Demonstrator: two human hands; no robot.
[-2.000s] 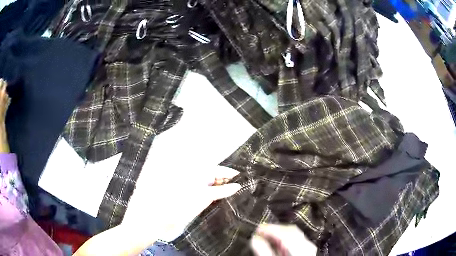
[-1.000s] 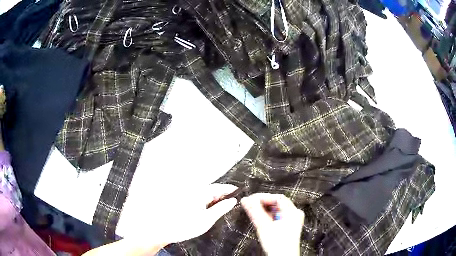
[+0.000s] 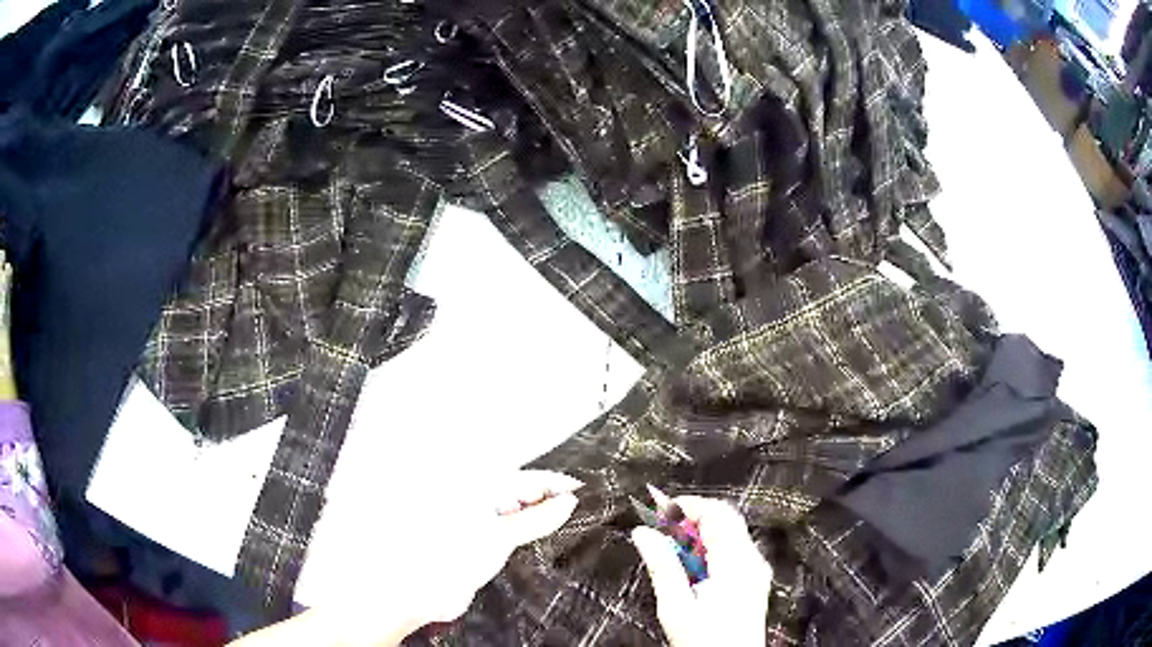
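A dark plaid garment [image 3: 809, 442] with cream-yellow check lines lies under both hands at the lower centre and right. Smooth dark grey lining [image 3: 948, 461] shows at its right side. My left hand [image 3: 474, 544] rests at the garment's left edge, with its thumb and fingertips closed on the cloth. My right hand [image 3: 710, 575] holds small thread snips [image 3: 682, 537] with red and blue parts. Their short pointed blades stick out above the fingers towards the upper left, just over the cloth.
A heap of plaid garments [image 3: 809, 139] with white loops lies at the back. A plaid strip [image 3: 303, 468] hangs down the left side of the white table [image 3: 505, 329]. Plain dark cloth [image 3: 101, 278] lies at the left, beside another person's pink sleeve [image 3: 51, 556].
My right hand moved left to the fingertips of my left hand, then slightly back right. The snips' blades now show. The view has shifted slightly.
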